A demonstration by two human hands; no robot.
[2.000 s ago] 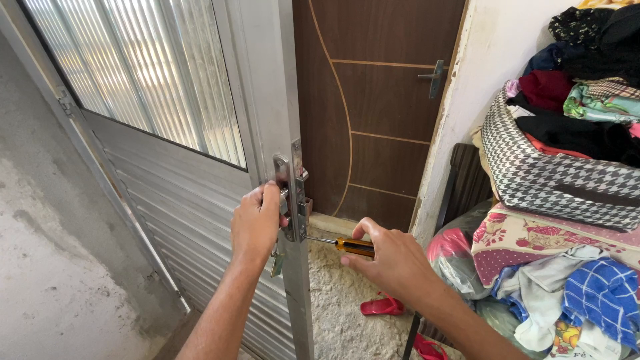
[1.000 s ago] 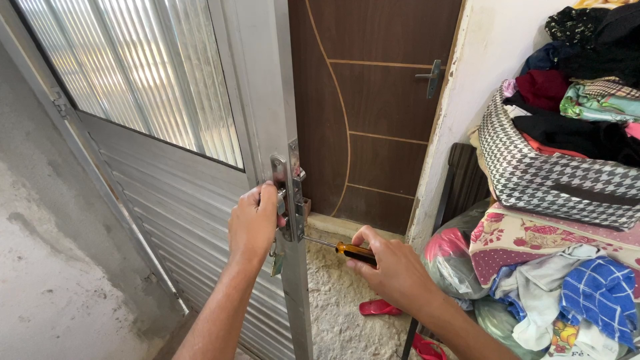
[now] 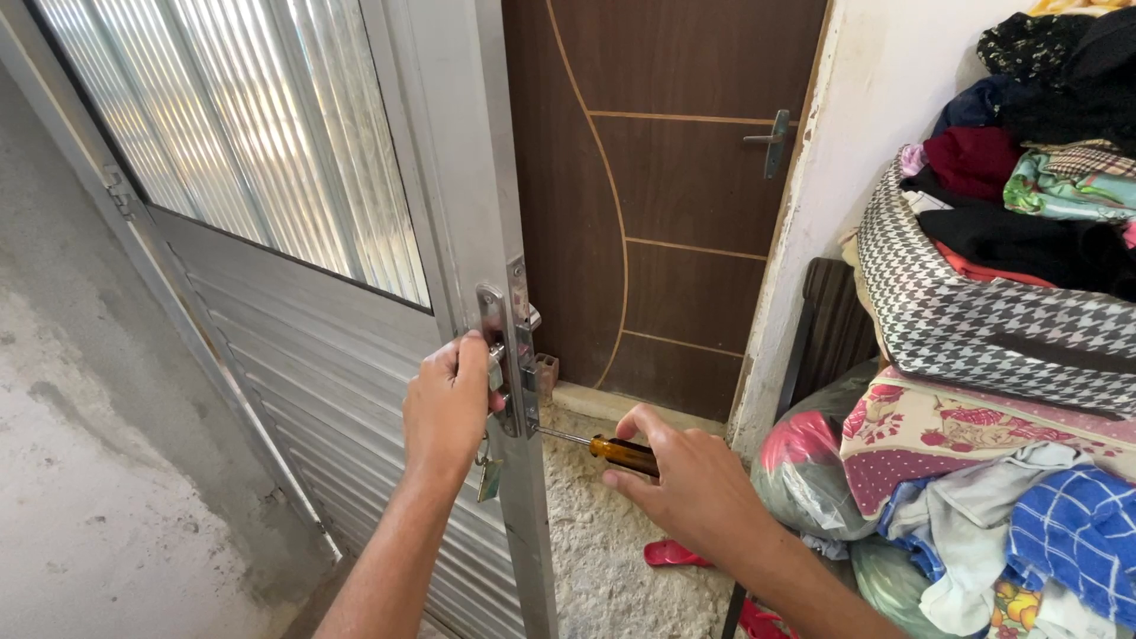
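Observation:
A grey metal door (image 3: 337, 328) with a ribbed glass pane stands ajar, its edge toward me. My left hand (image 3: 448, 399) grips the door handle (image 3: 495, 357) on the lock plate (image 3: 490, 302). My right hand (image 3: 688, 470) holds a screwdriver (image 3: 624, 453) by its amber and black handle, thumb below and fingers above. The screwdriver's tip meets the lower end of the mortise lock faceplate (image 3: 530, 399) on the door's edge. Below my left hand, a key ring with a tag (image 3: 488, 477) hangs beside the door.
Behind stands a brown wooden door (image 3: 692, 195) with a lever handle (image 3: 775, 145). Piled clothes (image 3: 1056, 213) and a houndstooth fabric box (image 3: 976, 324) fill the right side. A red flip-flop (image 3: 674, 554) lies on the rough floor. A concrete wall (image 3: 106, 426) is at left.

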